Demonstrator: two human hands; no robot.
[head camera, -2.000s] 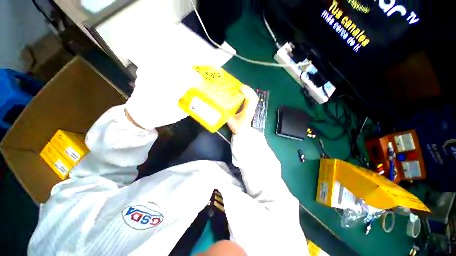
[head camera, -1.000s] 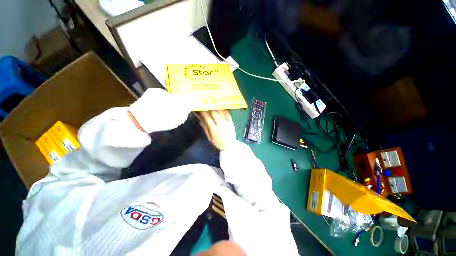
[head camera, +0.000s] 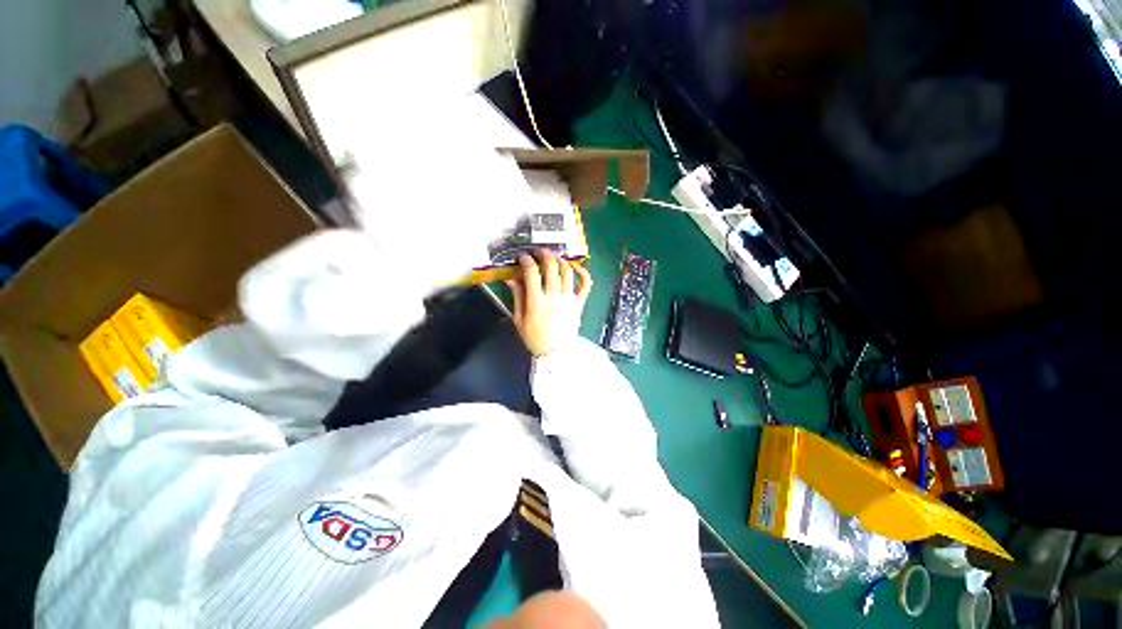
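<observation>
An open retail box (head camera: 581, 252) lies at the bench edge in front of me, with its brown-grey lid flap (head camera: 634, 175) raised. A white item with a dark-printed label (head camera: 549, 224) shows inside. My right hand (head camera: 549, 301), bare, holds the box's near edge, fingers over the rim. My left hand (head camera: 437, 197), in a white glove, is over the box's left part; it is overexposed and blurred, so its fingers and grip cannot be made out. A remote control (head camera: 629, 305) and a black receiver (head camera: 705, 335) lie to the right.
A white power strip (head camera: 738, 234) and black cables lie below the dark monitor (head camera: 911, 160). A small black plug (head camera: 721, 414), another open yellow box (head camera: 773, 479), a clear bag (head camera: 849, 553), tape rolls (head camera: 913, 590) and an orange-red holder (head camera: 941, 430) are at right. A brown carton (head camera: 160, 234) stands left, holding yellow boxes (head camera: 135, 344).
The yellow box was turned and tilted in my hands, then lowered with its Star-printed face showing; now it is open. My right hand has moved up onto its rim. The monitor picture has gone dark.
</observation>
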